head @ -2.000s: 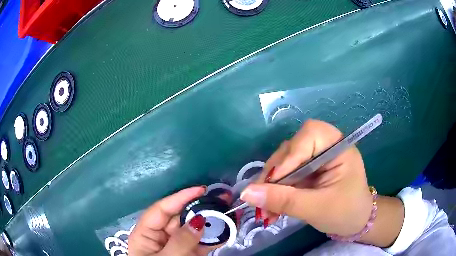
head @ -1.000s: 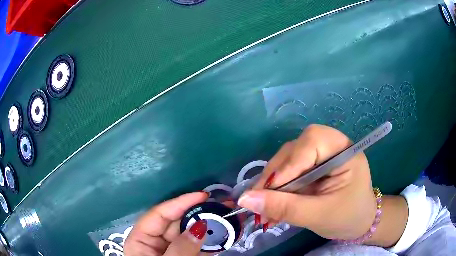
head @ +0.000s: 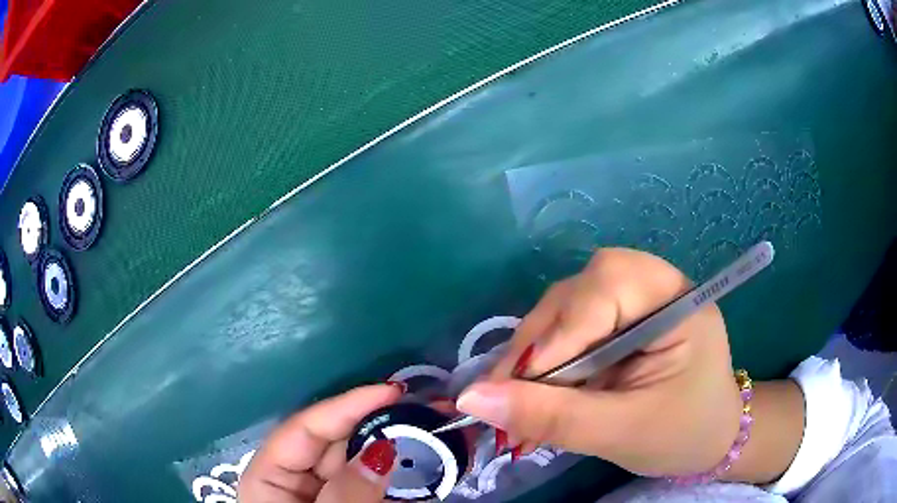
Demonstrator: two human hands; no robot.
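Observation:
My left hand [head: 320,447] holds a round black part [head: 415,464] at the bottom centre, its thumb on the pale centre face. A white arc sticker [head: 440,450] lies along the upper right of that face. My right hand [head: 615,378] holds silver tweezers [head: 649,319] like a pen. The tweezer tip touches or nearly touches the face near the arc's upper edge. A sticker sheet [head: 487,339] with white arcs lies under both hands and is partly hidden by them.
A used liner sheet [head: 679,201] with faint arc outlines lies beyond my right hand. Several black discs with pale centres [head: 128,136] lie on the green conveyor belt [head: 325,88] at the left. A red bin [head: 44,34] and a blue surface [head: 12,123] are at the upper left.
The arc, raised past the disc's edge two seconds ago, now lies flatter on the face. The disc has tilted slightly. Discs at the top of the belt have left the view.

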